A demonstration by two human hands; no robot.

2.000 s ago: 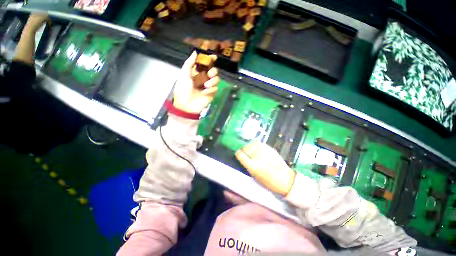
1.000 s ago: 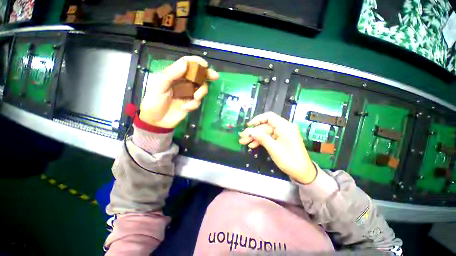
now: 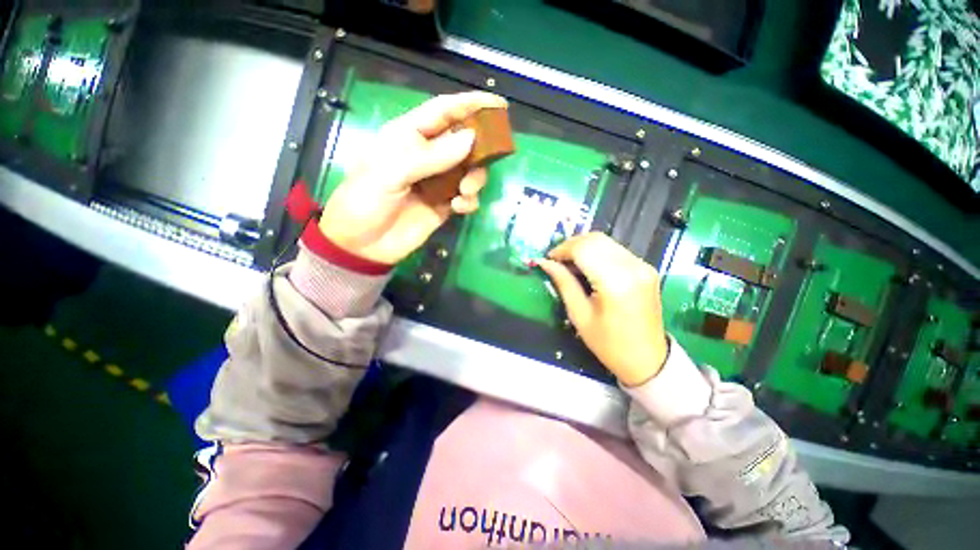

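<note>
My left hand (image 3: 392, 185), with a red wrist strap, holds an orange-brown square block (image 3: 493, 135) at its fingertips, with a second brown block partly hidden in the palm. It is above the left part of the black carrier (image 3: 559, 107). My right hand (image 3: 615, 301) has thumb and fingertips pinched at the middle of the green circuit board (image 3: 503, 274). A tiny reddish thing (image 3: 532, 263) shows at the fingertips; whether it is gripped is too small to tell. This board shows no brown blocks.
Boards to the right carry a dark long bar (image 3: 739, 265) and a square block (image 3: 729, 328) each. A bare metal line section (image 3: 204, 118) lies left. Behind the rail are a tray of white-and-green parts (image 3: 913, 75) and edges of other black trays.
The view has shifted closer over the line. My right hand has moved from the board's lower edge to its middle, fingertips now pinched. My left hand still holds the blocks, beside the board.
</note>
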